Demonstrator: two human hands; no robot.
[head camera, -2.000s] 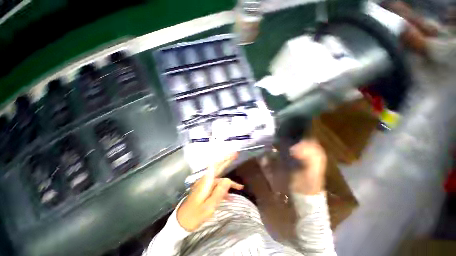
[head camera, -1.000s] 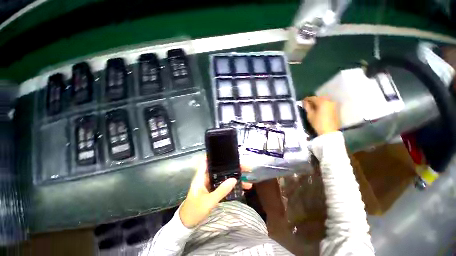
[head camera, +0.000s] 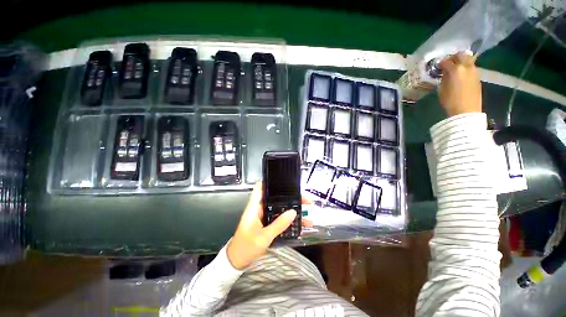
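My left hand (head camera: 260, 232) holds a black keypad phone (head camera: 282, 189) upright, screen facing me, thumb on its keys, in front of the lens tray's near left side. The lens tray (head camera: 354, 121) holds rows of square lenses, and several loose lenses (head camera: 343, 189) lie tilted on its near end. My right hand (head camera: 460, 83) reaches far forward to the metallic-looking top of a pale dispenser bottle (head camera: 419, 79); its fingertips are at the top, and whether they hold anything is unclear. The phone tray (head camera: 77, 148) on the left holds several black phones and has two empty pockets.
A white box (head camera: 514, 166) with a dark-edged panel sits right, partly behind my right forearm. A thick black hose (head camera: 546, 145) with a yellow band curves at far right. Stacked trays (head camera: 22, 161) stand far left. A pale rail (head camera: 347, 57) runs behind the trays. Brown cardboard shows below the bench edge.
My right hand has moved from beside the lens tray forward to the bottle top. My left hand, empty two seconds ago, still holds the phone. The view has shifted, and the trays appear straighter.
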